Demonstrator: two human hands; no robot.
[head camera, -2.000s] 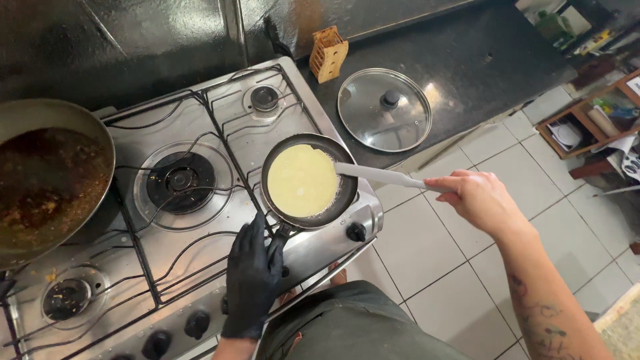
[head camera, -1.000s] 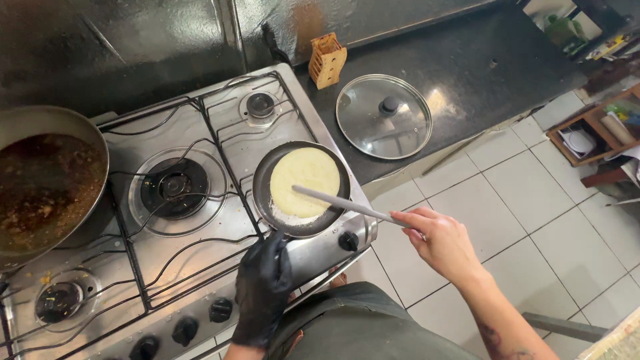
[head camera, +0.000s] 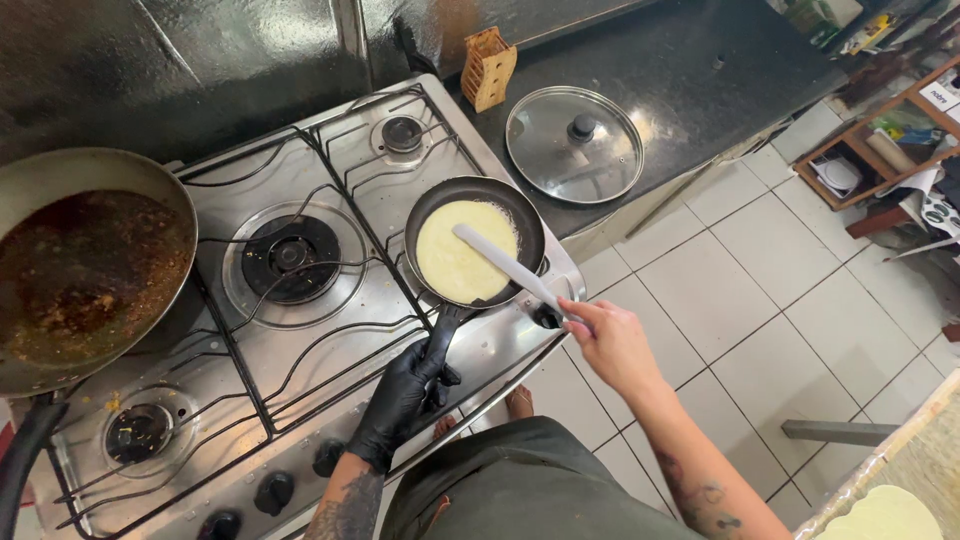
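My left hand (head camera: 409, 390), in a black glove, grips the handle of a small dark frying pan (head camera: 531, 225) on the stove's front right burner. A round, pale yellow pancake or crepe (head camera: 450, 259) lies in the pan, nearer its left side, with some pan surface bare at the right. My bare right hand (head camera: 611, 341) holds a light grey spatula (head camera: 510, 265) by its near end. The spatula's blade reaches across the pan's right rim, its tip over the middle of the pancake. Whether the tip touches the batter cannot be told.
A large pan (head camera: 187, 225) with dark, oily liquid stands on the left burners, its handle toward me. A glass lid (head camera: 577, 161) and a wooden holder (head camera: 487, 71) rest on the dark counter (head camera: 675, 82). Pale flat rounds (head camera: 885, 517) lie on a surface at the lower right.
The spatula, at the pan's right edge two seconds ago, now reaches over the pancake. My right hand has moved closer to the stove. My left hand stays at the pan handle.
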